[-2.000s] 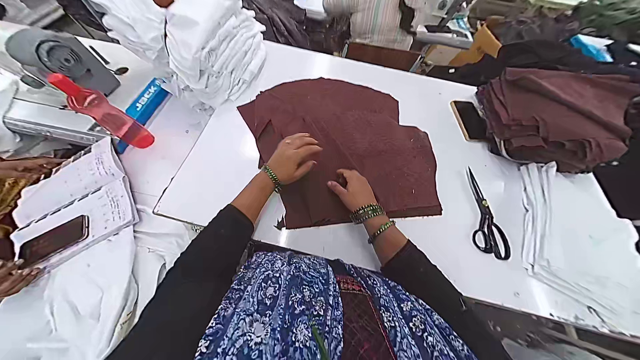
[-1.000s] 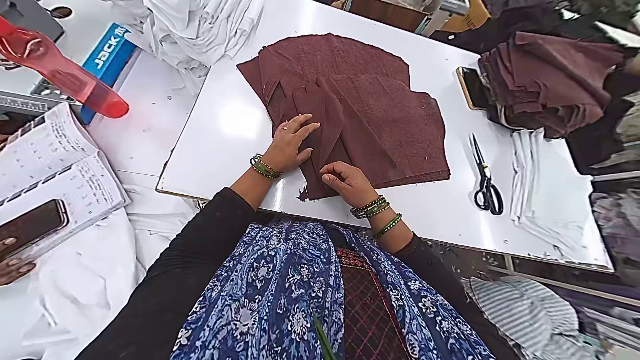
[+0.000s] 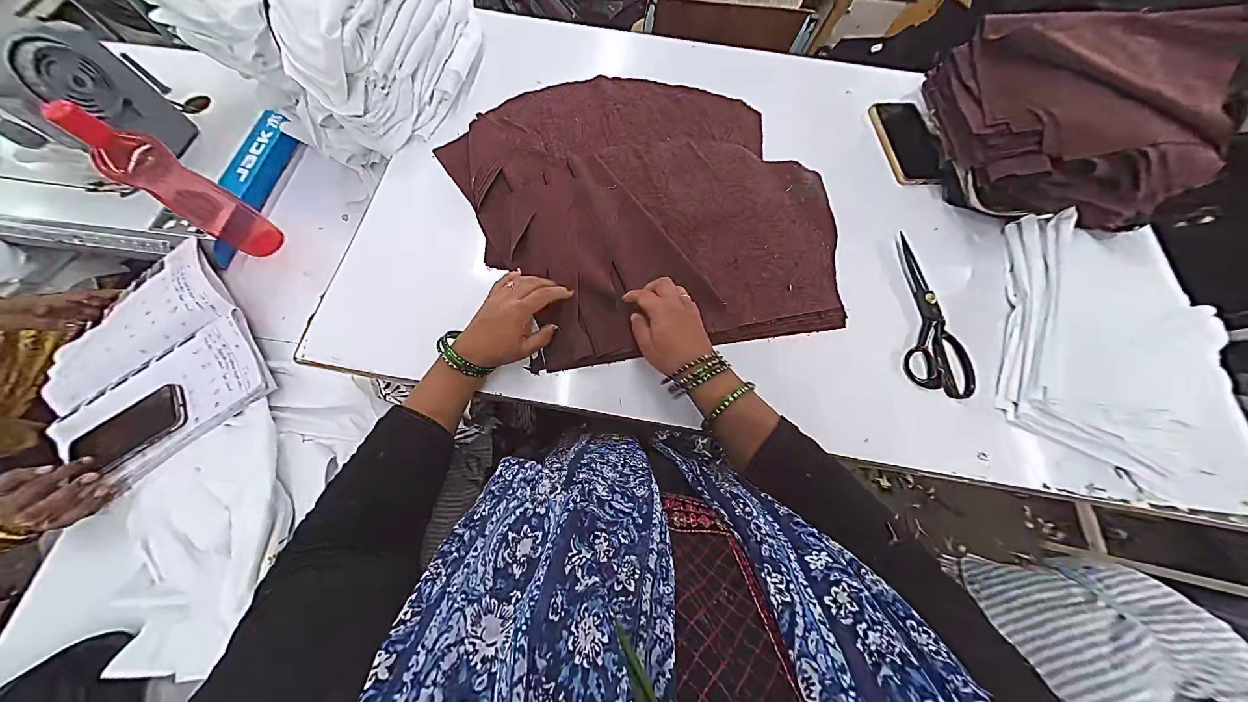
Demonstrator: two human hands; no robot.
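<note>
Cut pieces of maroon fabric [image 3: 721,214] lie stacked on a white table, with folded and angled flaps on their left part. At the near left corner of the stack is my left hand [image 3: 512,317], its fingers bent around the edge of a maroon piece. My right hand [image 3: 670,322] rests on the cloth a little further right, thumb and forefinger close together at a fold; whether they pinch it is hard to tell. Green bangles circle both wrists. Black-handled fabric scissors [image 3: 934,331] lie to the right of the stack, blades pointing away from me.
Right: a phone [image 3: 905,143], a maroon fabric pile [image 3: 1082,117] and folded white cloth [image 3: 1092,361]. Back left: a white garment heap [image 3: 375,68]. Left: a red plastic object [image 3: 166,180], a blue Jack box [image 3: 255,171], an open notebook [image 3: 224,361] with a phone [image 3: 132,424], and another person's hand [image 3: 49,497].
The cloth's near left corner has moved toward the table's front edge, and my left hand has come down from on top of the cloth to that corner. The view has shifted.
</note>
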